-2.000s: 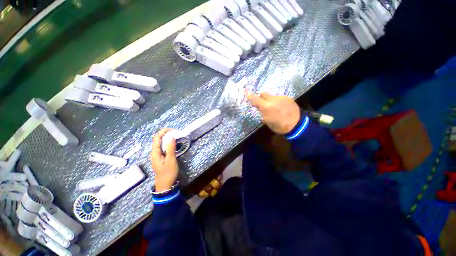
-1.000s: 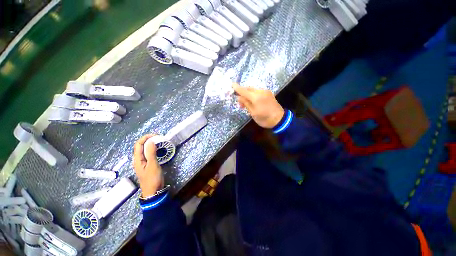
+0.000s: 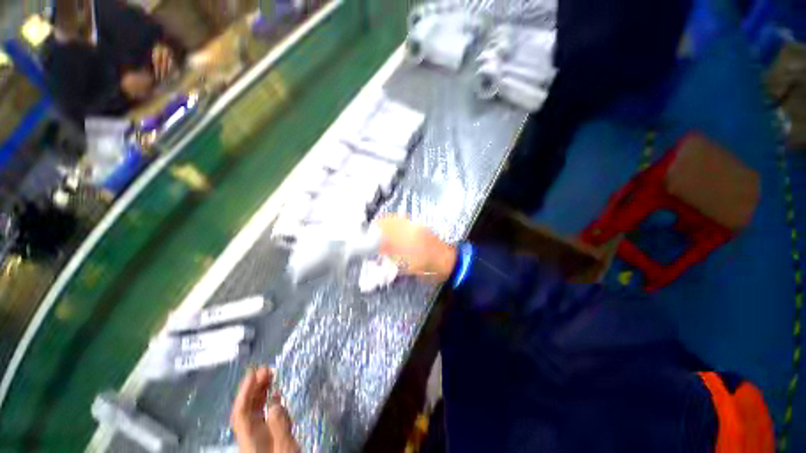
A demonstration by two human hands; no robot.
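My right hand [image 3: 414, 248] is blurred, with its fingers closed on the end of a white handheld fan [image 3: 325, 254], at the near end of a row of white fans [image 3: 358, 168]. A crumpled white cloth-like piece [image 3: 378, 273] shows just below the fingers; whether the hand also holds it cannot be told. My left hand [image 3: 262, 420] is cut off by the bottom edge. Its fingers are apart and it holds nothing visible, over the bubble wrap mat [image 3: 331, 354].
A small group of fans [image 3: 212, 334] and a single fan [image 3: 134, 425] lie by the green conveyor belt [image 3: 208, 190]. More fans [image 3: 517, 66] lie at the far end. A person's hands [image 3: 146, 75] show across the belt. A red stool [image 3: 676, 212] stands on the blue floor at right.
The view has swung toward the belt. My left hand has let go of the fan head. My right hand has moved to the fan row and now has a fan in its fingers.
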